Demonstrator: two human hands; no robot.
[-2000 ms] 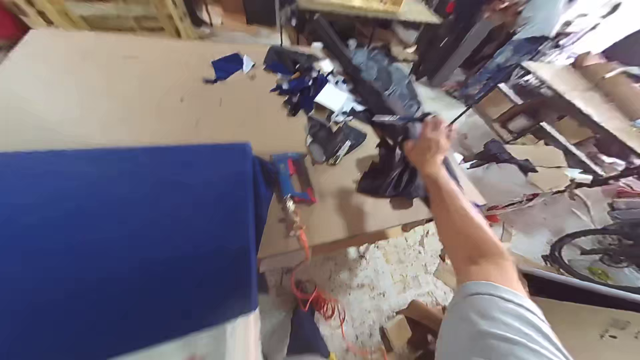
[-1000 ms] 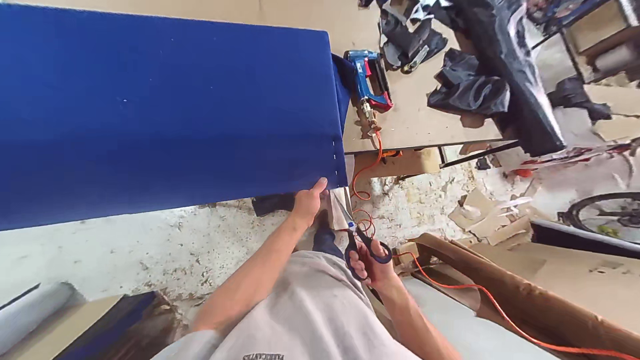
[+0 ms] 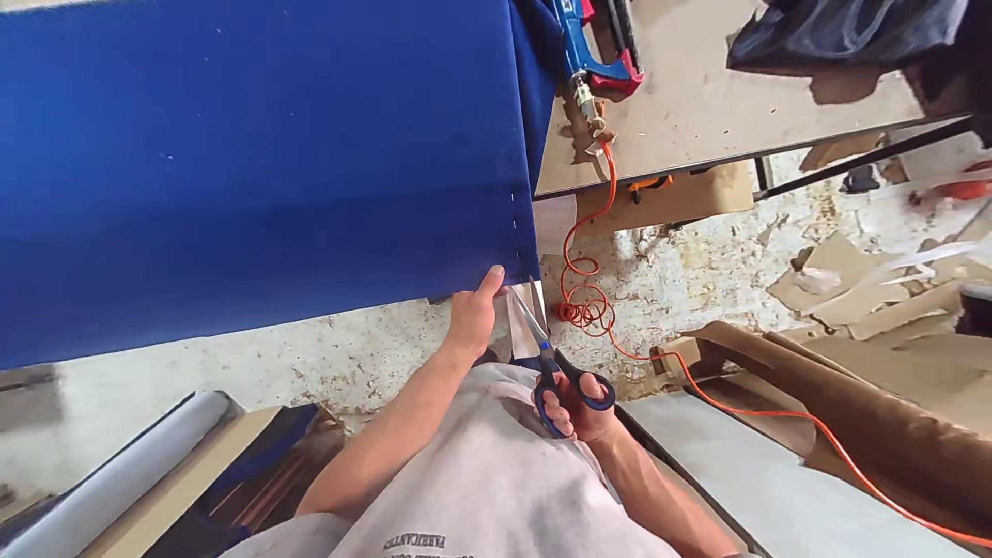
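Blue fabric (image 3: 271, 155), with a line of staples near its right edge, covers a wide flat piece. My left hand (image 3: 474, 314) grips its near edge close to the right corner, thumb on top. In my right hand (image 3: 577, 407) are dark-handled scissors (image 3: 545, 349), fingers through the loops. Their blades are apart and point at the fabric's corner, one tip at the edge. A blue and red pneumatic staple gun (image 3: 593, 46) lies on the table beside the fabric.
An orange coiled air hose (image 3: 585, 306) hangs from the gun and runs right across the floor. The table's edge (image 3: 659, 172) crosses the upper right, with black sheet material (image 3: 845, 35) on top. Cardboard pieces (image 3: 837, 271) lie at right; a roll (image 3: 132, 473) is at lower left.
Two seconds ago my right hand reached over the dark material on the table. One second ago it held the scissors near the fabric's corner; now the blades are plainly apart at the edge.
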